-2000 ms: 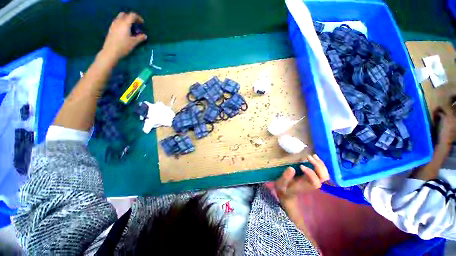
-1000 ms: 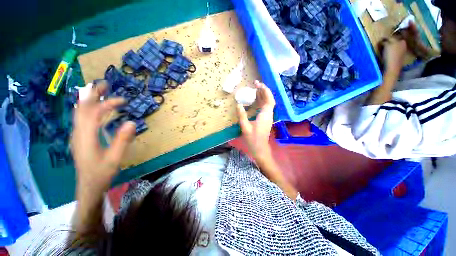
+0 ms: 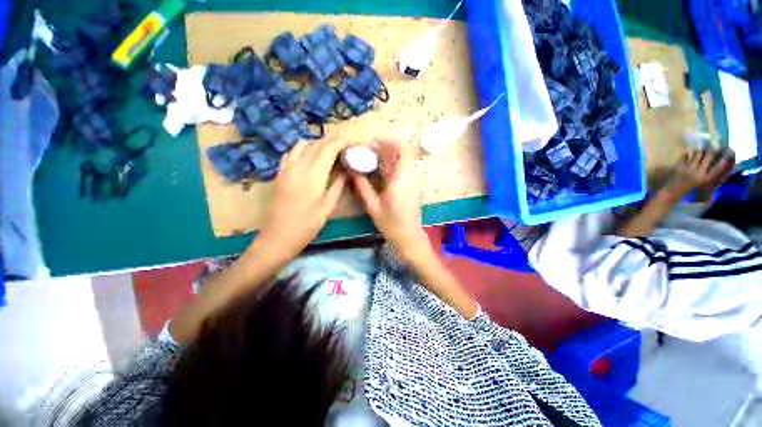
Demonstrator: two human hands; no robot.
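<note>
My right hand (image 3: 390, 196) holds a white glue bottle (image 3: 361, 158) with its round end towards me, over the front of the tan work board (image 3: 451, 179). My left hand (image 3: 305, 188) is beside it, fingers bent near the plaid pieces; whether it holds anything is hidden. A cluster of navy plaid hair ties (image 3: 280, 108) with black loops lies on the left half of the board. A second white glue bottle (image 3: 440, 133) lies at the right, its thin nozzle pointing up right. Another white bottle (image 3: 414, 57) is near the back edge.
A blue bin (image 3: 501, 179) heaped with plaid pieces stands at the right. A crumpled white cloth (image 3: 190, 98), a yellow-green packet (image 3: 140, 40) and loose dark hair ties (image 3: 90, 92) lie at the left. Another person's hands (image 3: 700, 171) work at the far right.
My left hand has come in from the far left to the front of the board. My right hand has lifted the glue bottle and moved left to meet it. The view has shifted.
</note>
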